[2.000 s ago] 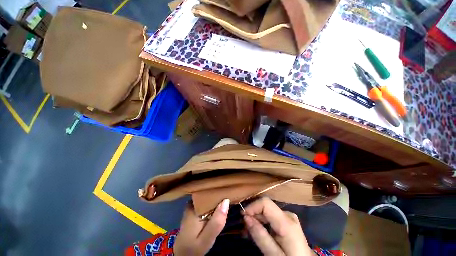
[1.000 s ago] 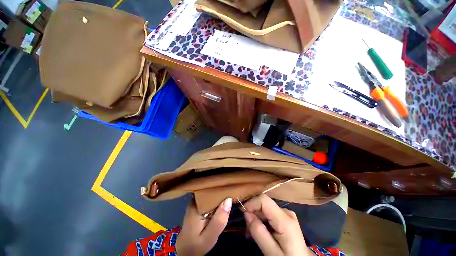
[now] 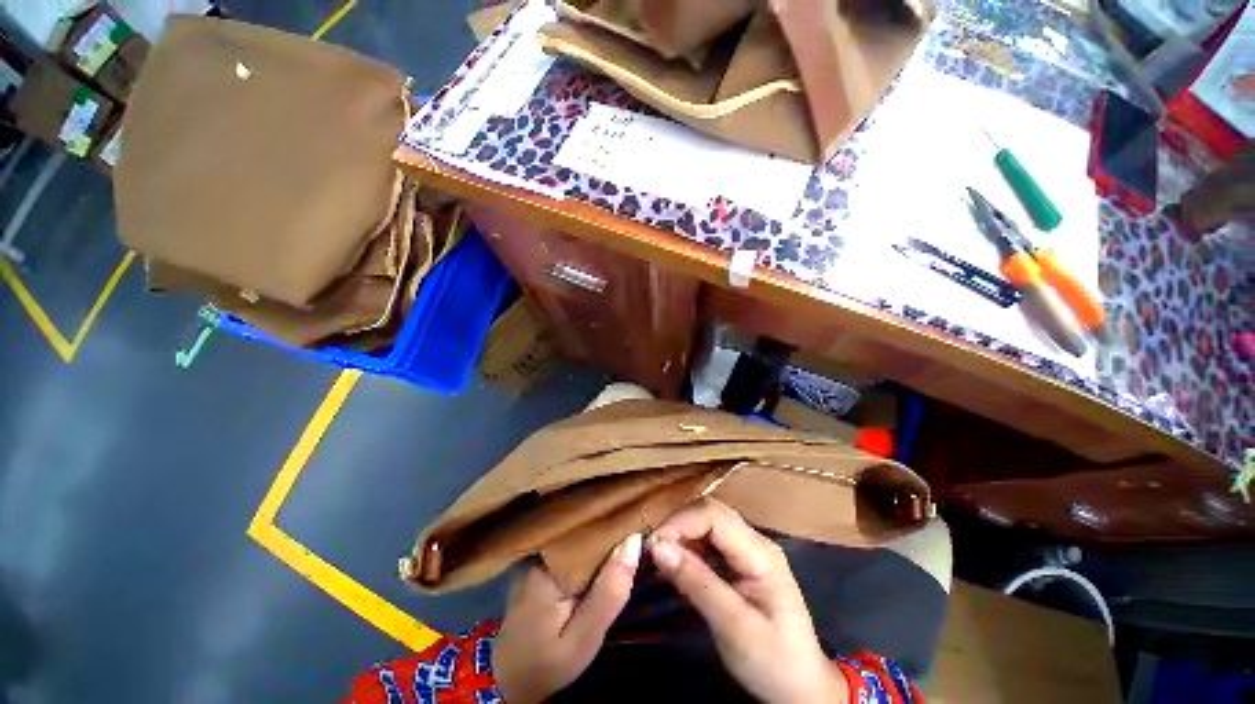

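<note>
A brown handbag (image 3: 592,454) lies on the wearer's lap with its mouth open towards the camera. My left hand (image 3: 558,626) grips the near edge of the bag, thumb on top at the inner brown panel (image 3: 585,530). My right hand (image 3: 736,591) is beside it, thumb and forefinger pinched together at the panel's edge. The fingertips of both hands nearly meet. Whatever is between the right fingertips is too small to tell. A pale strip shows along part of the bag's mouth.
The desk (image 3: 619,227) carries a brown unfinished bag (image 3: 716,69), black snips (image 3: 961,271), orange-handled pliers (image 3: 1039,275), a green-handled tool (image 3: 1025,190) and a phone (image 3: 1126,151). Stacked bags (image 3: 262,165) lie over a blue crate (image 3: 441,323) at left. A cardboard box (image 3: 1018,646) is at right.
The right hand has moved up and slightly left, against the left fingertips. The thin line seen between the hands no longer shows clearly. The bag's left end has dipped lower.
</note>
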